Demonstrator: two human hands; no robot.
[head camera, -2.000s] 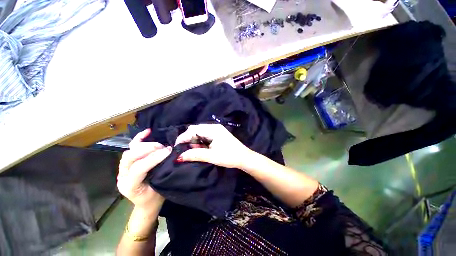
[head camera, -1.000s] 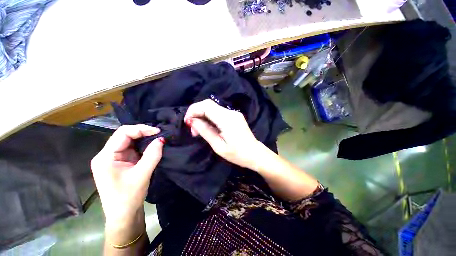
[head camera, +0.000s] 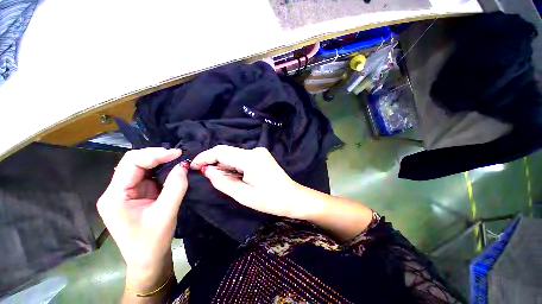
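Observation:
A black garment (head camera: 238, 113) lies bunched on the lap, against the table edge. A strip with small white marks (head camera: 262, 116) shows on it. My left hand (head camera: 145, 202) pinches a fold of the garment between thumb and index finger. My right hand (head camera: 252, 181) is beside it, its fingertips close to the left thumb at the same fold. Something small and dark shows under the right fingers; I cannot tell what it is. No needle or thread can be made out at the fingertips.
The white table (head camera: 148, 41) runs across the top, with a grey mat (head camera: 333, 12) on it. Below are a wooden drawer front (head camera: 89, 123) and a blue tray with a yellow item (head camera: 357, 62). Dark cloth (head camera: 481, 77) hangs over a grey bin at right. A grey bin (head camera: 47, 208) stands at left.
My right hand has moved down and left, to the left fingertips. The left hand keeps its pinch and sits slightly further left. The view has shifted, with less of the table showing.

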